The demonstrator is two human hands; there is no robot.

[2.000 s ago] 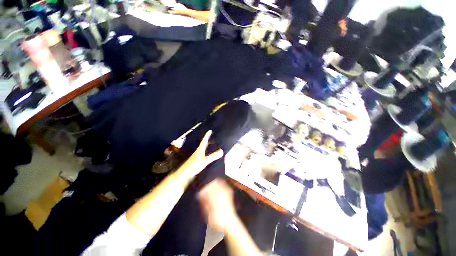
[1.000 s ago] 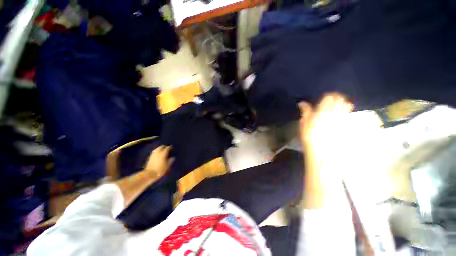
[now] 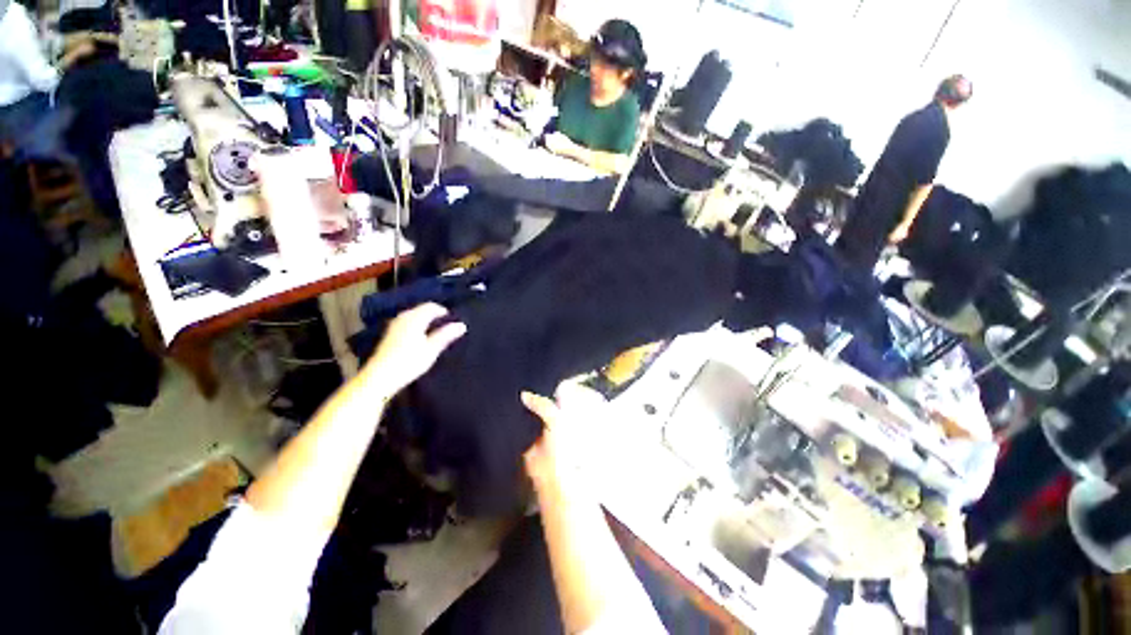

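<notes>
Dark cloth lies in a large heap in front of me and hangs down between my hands, its lower edge blurred. My left hand is at the cloth's left side, fingers bent onto it. My right hand is at its right side by the white table edge, fingertips at the cloth and partly washed out by glare. The overlock machine, with round pale knobs, stands right of my right hand. No cloth shows under its presser area, though small parts there are unclear.
A sewing machine stands on a separate table at left. A person in green sits behind; a person in dark clothes stands at back right. Thread cones are at right. Cardboard and dark heaps lie on the floor.
The view has swung from the floor bundles at left back to the machine. My left hand has moved from the low dark bundle up to the heap; my right hand is still near the table edge.
</notes>
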